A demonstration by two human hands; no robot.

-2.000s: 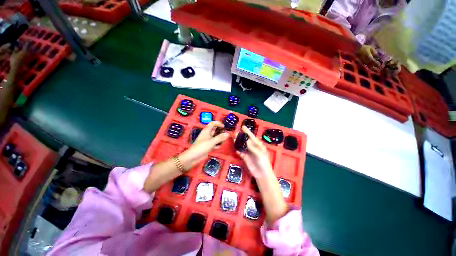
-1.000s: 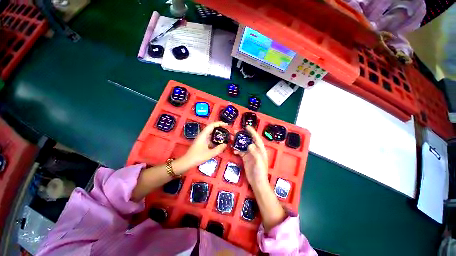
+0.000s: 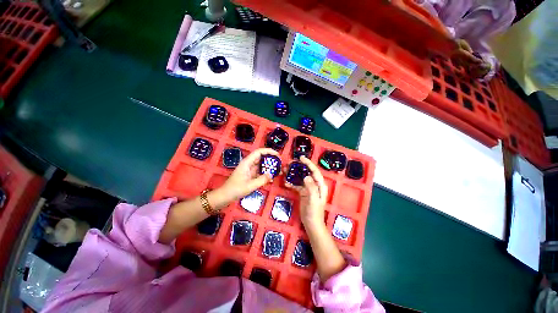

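Observation:
My left hand holds a smartwatch body between thumb and fingers, its screen lit with white and violet icon dots. My right hand holds a second smartwatch body, its screen lit with dimmer violet dots. The two watches are side by side, a small gap apart, over the middle of the red compartment tray. The tray's pockets hold several watches, some lit, some dark, some reflecting white. Two lit watches lie on the green mat beyond the tray's far edge, one of them here.
A test instrument with a colour screen stands behind the tray, under a raised red tray. A notebook bears a pen and two dark watches. A white sheet and a clipboard lie right. Another person's sleeve shows top right.
The watch in my left hand now shows brighter icons. The blue-lit watch in the tray's far row has gone dark. Since the oldest frame, both held watches have turned their screens towards me.

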